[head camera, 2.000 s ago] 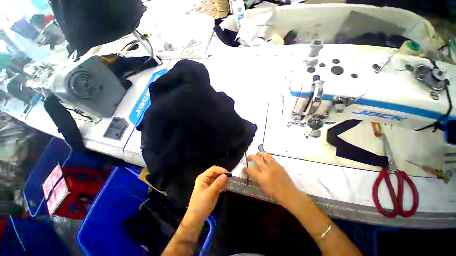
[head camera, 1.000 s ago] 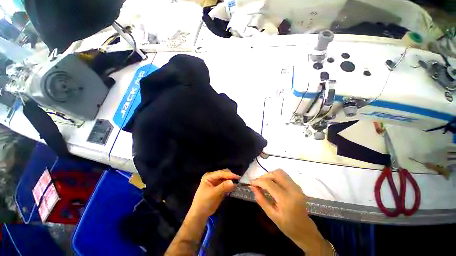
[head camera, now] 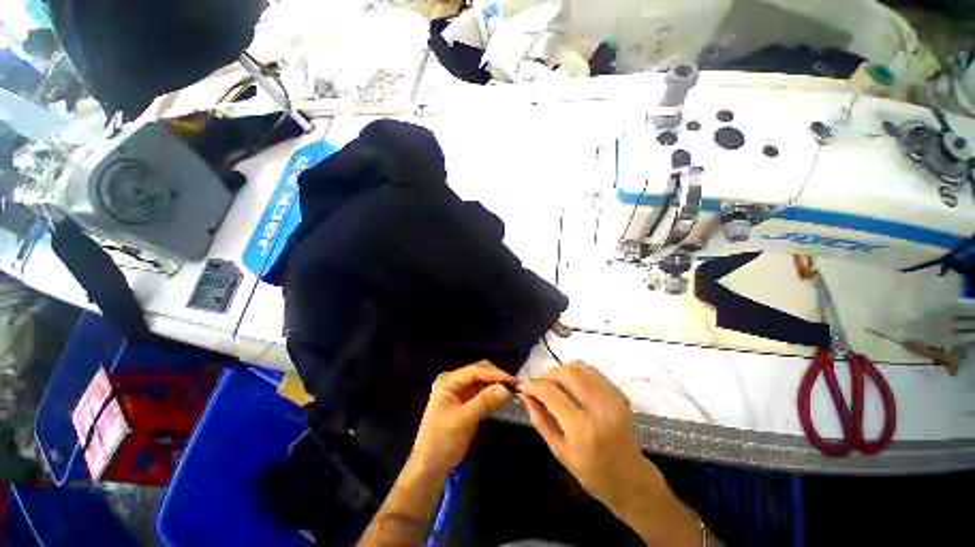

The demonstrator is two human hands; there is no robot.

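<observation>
A black garment piece (head camera: 401, 256) lies heaped on the white table, left of the needle area, and hangs over the front edge. My left hand (head camera: 462, 411) and my right hand (head camera: 583, 422) meet at the table's front edge, by the garment's lower right corner. Their fingertips pinch a small dark strip (head camera: 515, 388) between them. The fingers hide most of it. A thin dark thread shows just above my right fingers. The presser foot and needle area (head camera: 654, 262) is up and to the right, with no hand at it.
The white JACK machine head (head camera: 791, 203) stands right. A bent black band (head camera: 764, 310) and red-handled scissors (head camera: 847, 401) lie below it. A grey neighbouring machine (head camera: 150, 192) and hanging black fabric (head camera: 155, 43) are left. A blue bin (head camera: 219, 459) is below the table.
My hands came together from apart at the table edge, and the fingertips now touch around the small strip. The view shifted slightly. The garment has stayed nearly in place.
</observation>
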